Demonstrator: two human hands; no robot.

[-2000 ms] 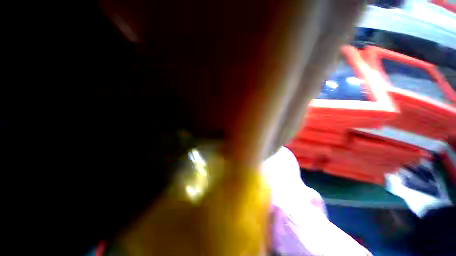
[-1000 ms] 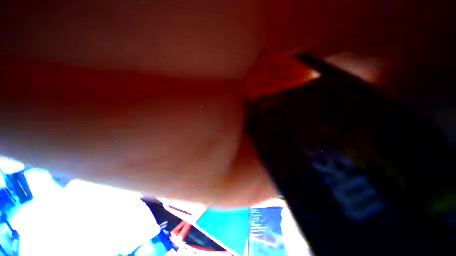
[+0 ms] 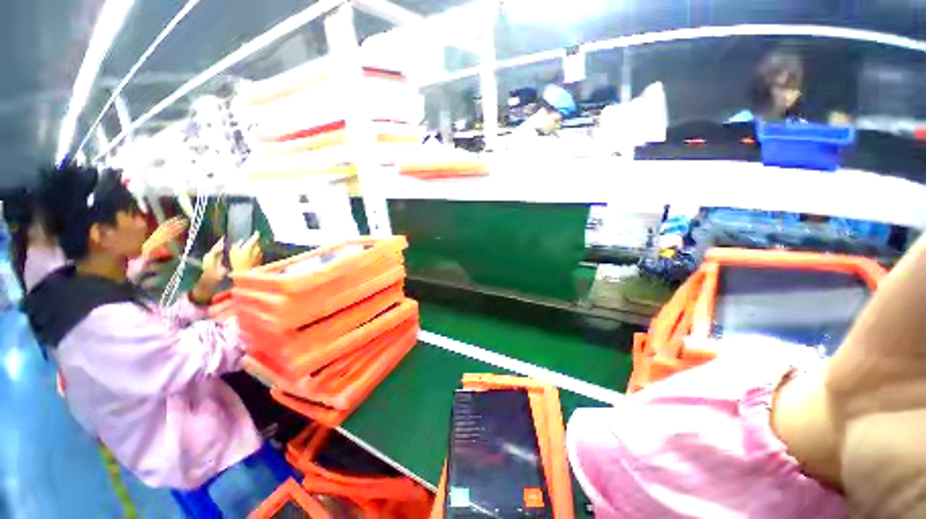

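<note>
A dark tablet (image 3: 498,446) lies in an orange foam tray (image 3: 553,436) at the bottom centre. Its screen shows small text rows at the upper left, a pale green square at the lower left and an orange-red square at the lower right. My right hand (image 3: 883,375) is raised close to the camera at the right edge, large and cut off, with its pink sleeve beside the tray. Its fingers are out of the picture, so I cannot tell whether it holds anything. My left hand is not in view.
Tilted orange trays (image 3: 696,314) stand at the right, with a dark glossy tablet (image 3: 787,299) on top. A leaning tray stack (image 3: 335,324) stands left on the green bench (image 3: 406,395). A person in a pink smock (image 3: 142,375) sits beyond it. A white shelf (image 3: 650,182) holds a blue bin (image 3: 802,144).
The blurred close-up shapes that covered most of the view have moved away, and the bench now shows. My right hand is at the right edge.
</note>
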